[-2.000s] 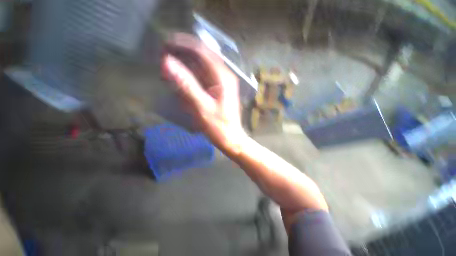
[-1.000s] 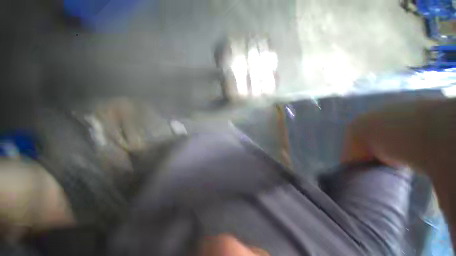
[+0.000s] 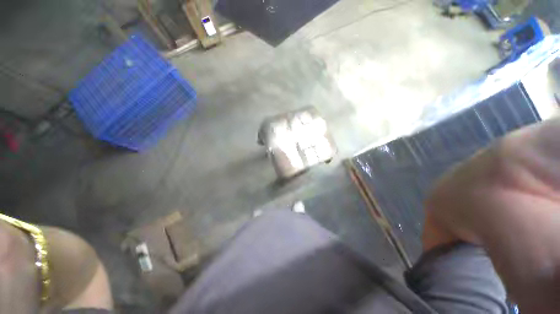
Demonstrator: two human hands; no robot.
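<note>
My left hand (image 3: 11, 270) is cut off by the left edge; the forearm and a gold bracelet show, the fingers do not. My right hand (image 3: 528, 172) is large, blurred and close to the lens at the right edge; its fingers are out of the picture. Whether either hand holds anything cannot be seen. A film-wrapped dark grey stack (image 3: 454, 147) with thin layered edges stands at the right, partly behind my right arm. A low stool or stand (image 3: 298, 141) with a glaring pale top is on the floor in the middle.
A blue grid crate (image 3: 135, 92) stands on the floor at upper left. A large dark grey panel (image 3: 273, 18) and wooden slats (image 3: 202, 24) are at the top. A tan cardboard piece (image 3: 166, 245) lies lower left. Blue equipment (image 3: 522, 43) is at upper right.
The view has swung from the outstretched arm, grey panel and crate down to my torso. Since one second ago, the crate has come further into view and the bracelet now shows.
</note>
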